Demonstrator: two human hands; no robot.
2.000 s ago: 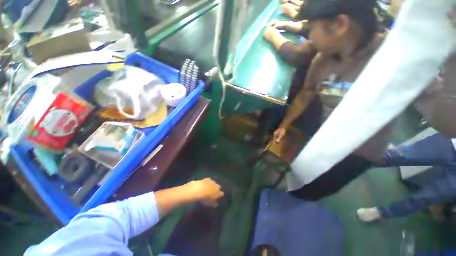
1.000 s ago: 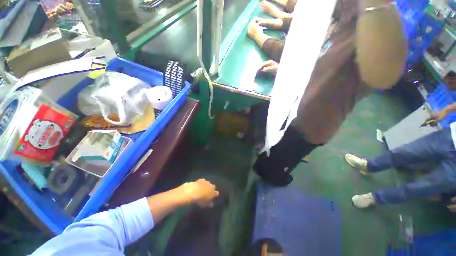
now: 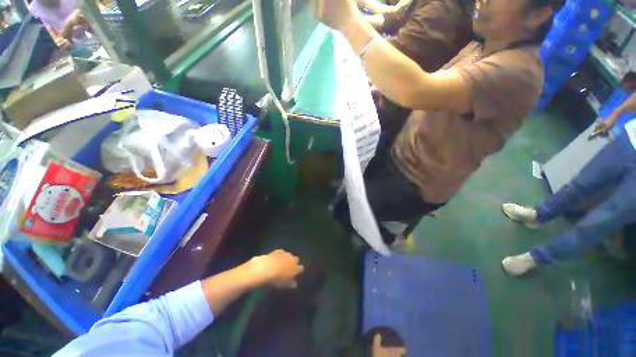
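Observation:
My left hand, with a light blue sleeve, is held out over the dark floor beside the workbench. Its fingers are loosely curled and nothing shows in it. My right hand is not in view. Left of my hand, a blue bench tote sits on the dark reddish-brown workbench. The tote holds a clear tub with red label, a crumpled plastic bag, a small white box with a teal panel and a grey ring. My hand touches none of these.
A blue platform trolley deck lies low at bottom centre-right. A person in brown stands behind it with a long white printed sheet. Another person's jeans show at right. Blue crates stand top right; a green bench is behind.
The person in brown has turned and moved back from the trolley; the face and a raised arm now show. The white sheet hangs further left and more upright. My left hand has hardly moved.

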